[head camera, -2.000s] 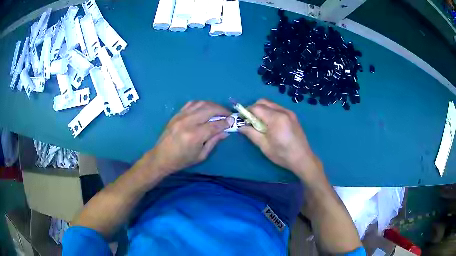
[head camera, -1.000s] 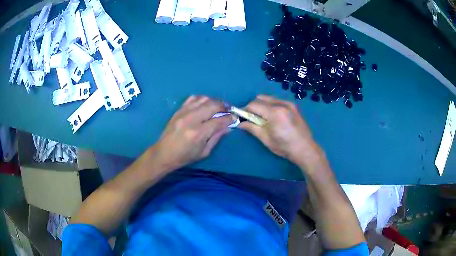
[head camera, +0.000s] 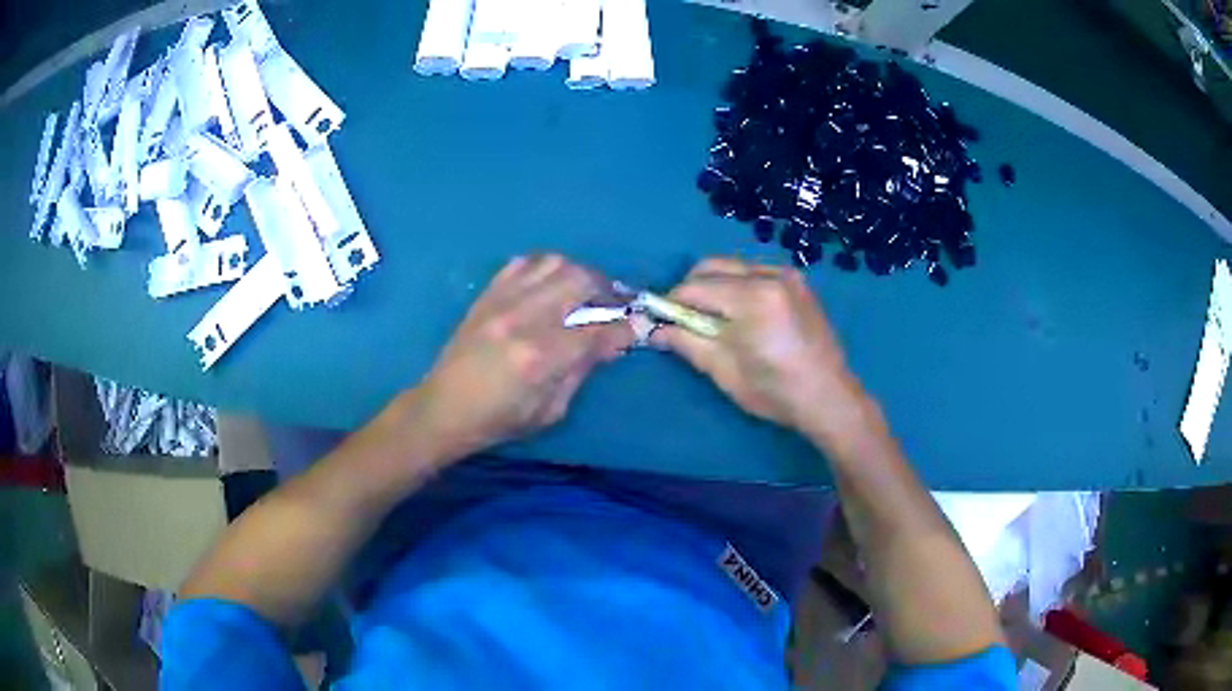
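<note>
My left hand (head camera: 520, 354) is closed around a white plastic housing (head camera: 596, 316), mostly hidden by the fingers, at the middle of the bench. My right hand (head camera: 759, 340) holds a small hand tool (head camera: 682, 315) with a pale yellow handle. Its tip end points left, over the housing. The fingertips of both hands nearly meet at the housing. A heap of white housings (head camera: 291, 216) lies at the left. A dark pile of small black inserts (head camera: 844, 162) lies right of centre. Whether an insert sits in the held housing cannot be told.
A row of finished housings (head camera: 534, 38) lies at the far edge. A long white strip (head camera: 1208, 365) lies at the far right. A pale rail (head camera: 1027, 97) runs behind the bench. Brown cartons (head camera: 146, 513) stand below at left, and white plastic bags (head camera: 993, 533) below at right.
The held housing is tilted and more covered by my fingers than two seconds ago. The tool lies flatter across it. My hands stay in nearly the same place.
</note>
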